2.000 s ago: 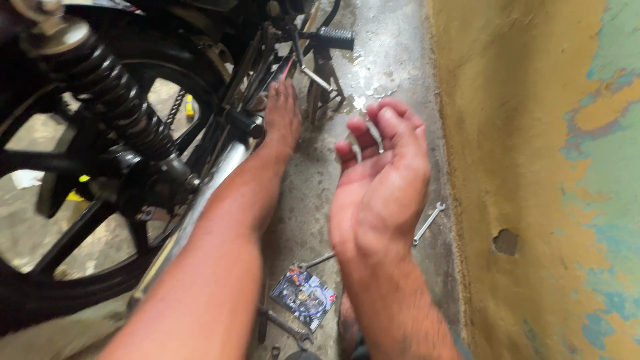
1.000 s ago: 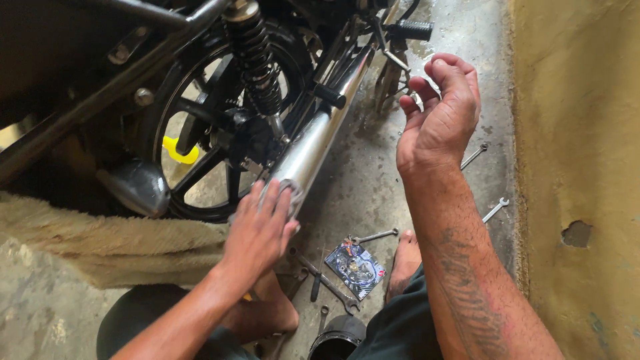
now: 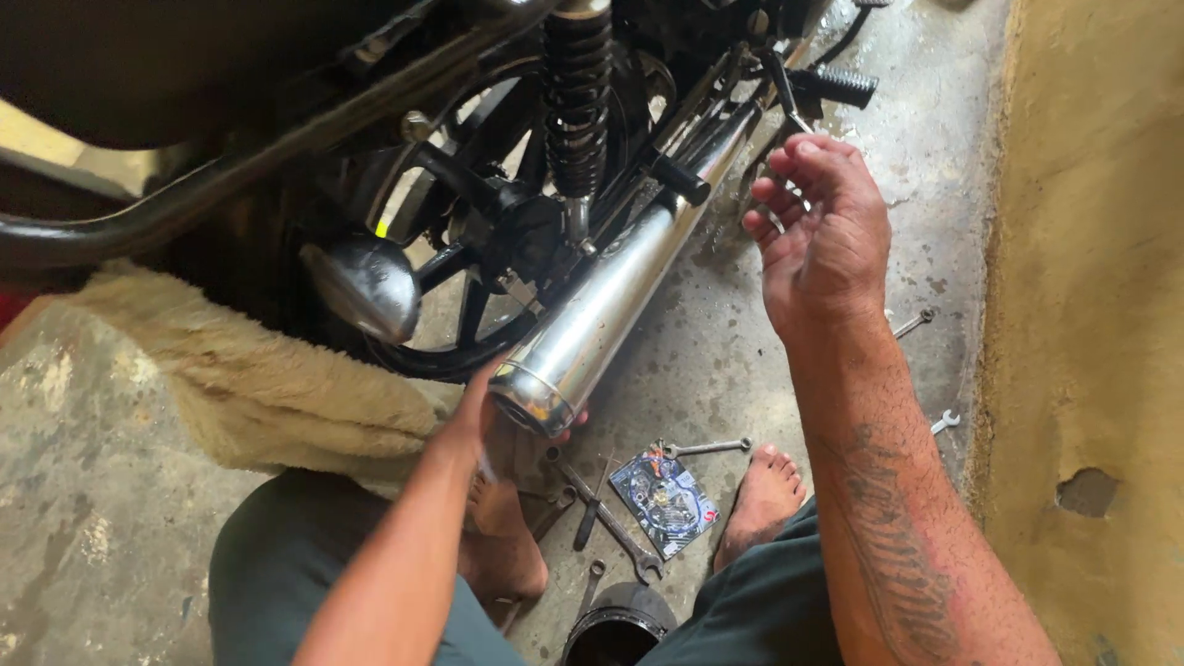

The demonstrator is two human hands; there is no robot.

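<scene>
A chrome exhaust muffler point(image 3: 620, 287) runs diagonally beside the motorcycle's rear wheel point(image 3: 476, 333). My left hand point(image 3: 486, 407) is around the muffler's rear end from below; its palm is hidden behind the pipe, and fingertips show at the right side. My right hand point(image 3: 819, 217) is raised beside the muffler with curled fingers, apart from it, palm turned inward, and nothing can be made out in it. Just above its fingertips is a metal lever point(image 3: 784, 88) near the ribbed rubber footpeg point(image 3: 840, 85). A coil-spring shock absorber point(image 3: 575, 111) stands left of the muffler.
On the concrete floor lie a large open-end wrench point(image 3: 615, 523), a combination wrench point(image 3: 710, 448), other wrenches, a screwdriver point(image 3: 586, 523) and a printed packet point(image 3: 664, 501). A black round container point(image 3: 622, 624) sits between my feet. A fleecy cover point(image 3: 277, 388) hangs left; a worn wall point(image 3: 1091, 277) borders the right.
My left hand has moved from along the motorcycle's side, over the muffler's top near its rear, to around its rear end. My right hand remains raised with curled fingers.
</scene>
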